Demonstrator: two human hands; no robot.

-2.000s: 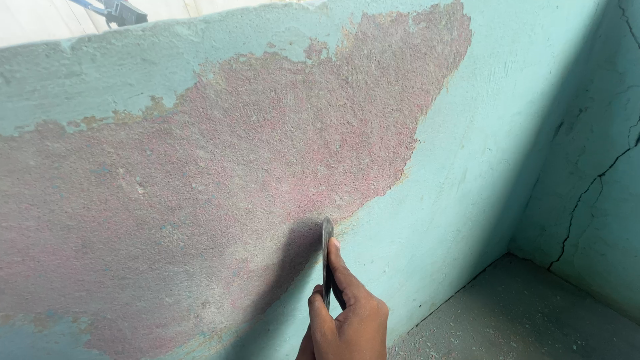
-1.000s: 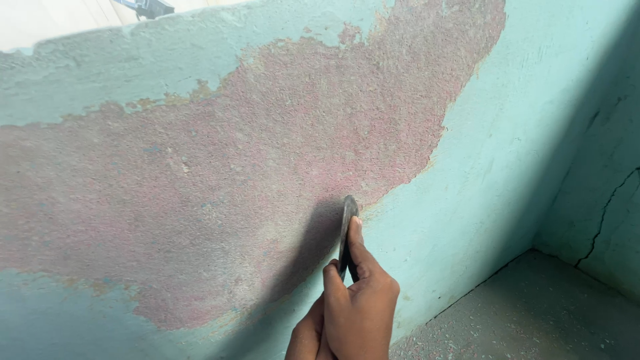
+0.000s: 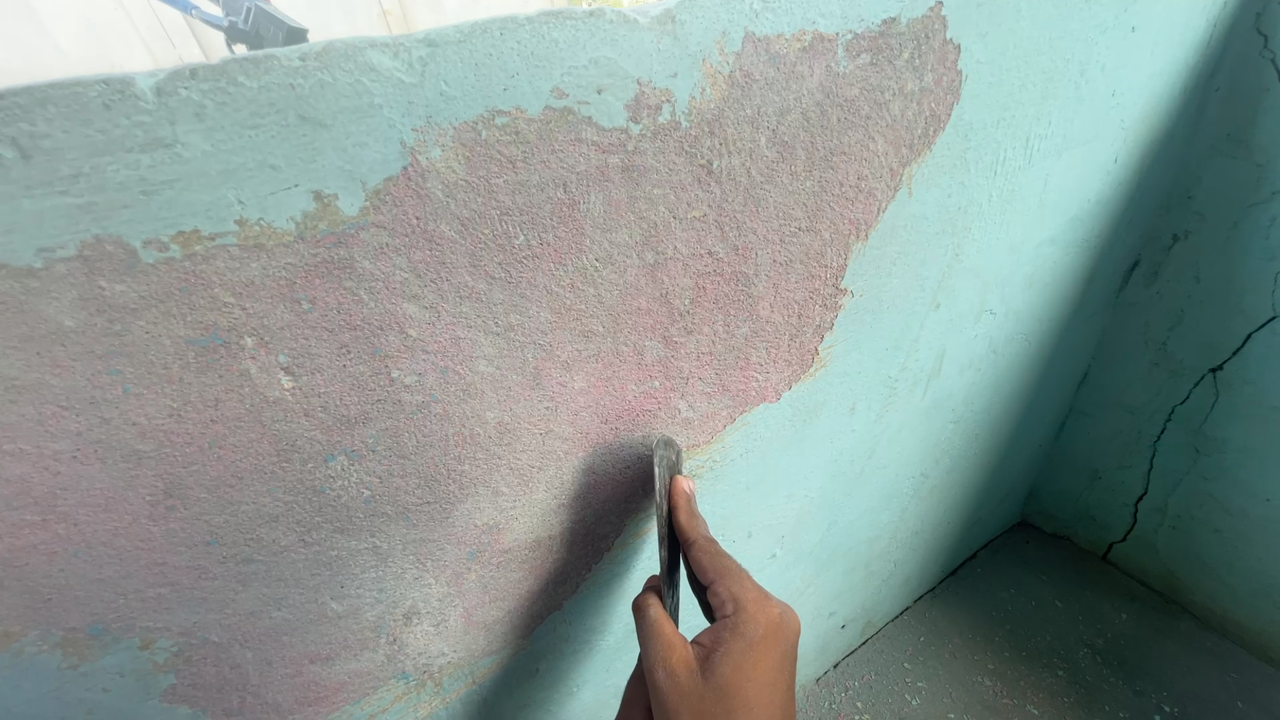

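Note:
My right hand (image 3: 725, 610) comes up from the bottom edge, thumb on the left and a finger laid along the right side of a dark, flat metal scraping blade (image 3: 667, 520). The blade is seen nearly edge-on, its rounded tip up at the lower border of a rough, bare patch (image 3: 560, 300) on a turquoise painted wall (image 3: 930, 370). This patch is pinkish grey, with ragged paint edges. Whether the tip touches the wall cannot be told. A dark shadow falls left of the blade. My left hand is not in view.
A cracked turquoise side wall (image 3: 1190, 470) meets the main wall at right. Small pale flakes lie on the grey floor (image 3: 1010, 630) below. Beyond the wall's top edge (image 3: 350, 50), a blue and black object (image 3: 262, 24) is partly visible at upper left.

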